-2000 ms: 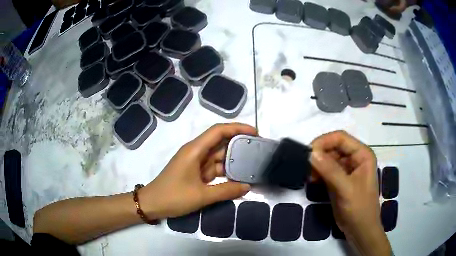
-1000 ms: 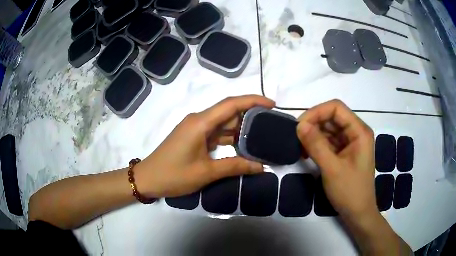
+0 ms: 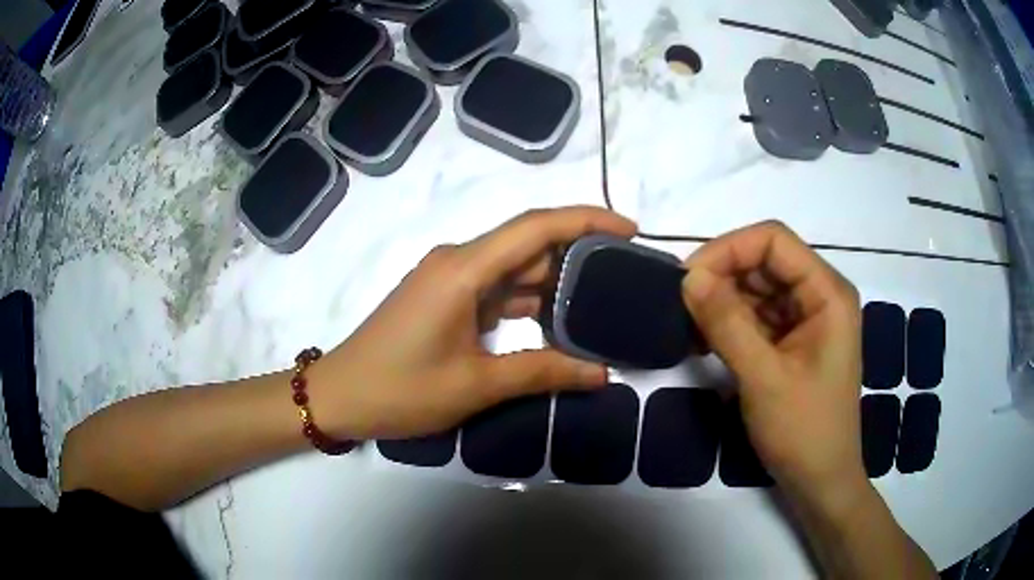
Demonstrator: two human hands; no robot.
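Observation:
My left hand (image 3: 454, 329) holds a grey housing (image 3: 564, 292) by its left part, fingers at the top edge and thumb at the bottom. A black adhesive pad (image 3: 629, 304) lies over the housing's face, with grey rim showing at the left and top. My right hand (image 3: 777, 340) pinches the pad's right edge between thumb and fingers. The housing's right edge is hidden by the pad and fingers. Rows of black pads on a backing sheet (image 3: 593, 434) lie just below my hands, partly covered by my right hand.
Several padded housings (image 3: 518, 102) are heaped at the upper left. Two plain grey housings (image 3: 786, 108) lie together at the upper right, near a round hole (image 3: 683, 59). A long black object (image 3: 20, 380) is at the left edge, clear plastic (image 3: 1003, 170) at the right.
The pad has moved left from beside the housing to over its face, and now shows less blurred. Both hands stay closed on their parts. The camera view has shifted, so the table things sit higher.

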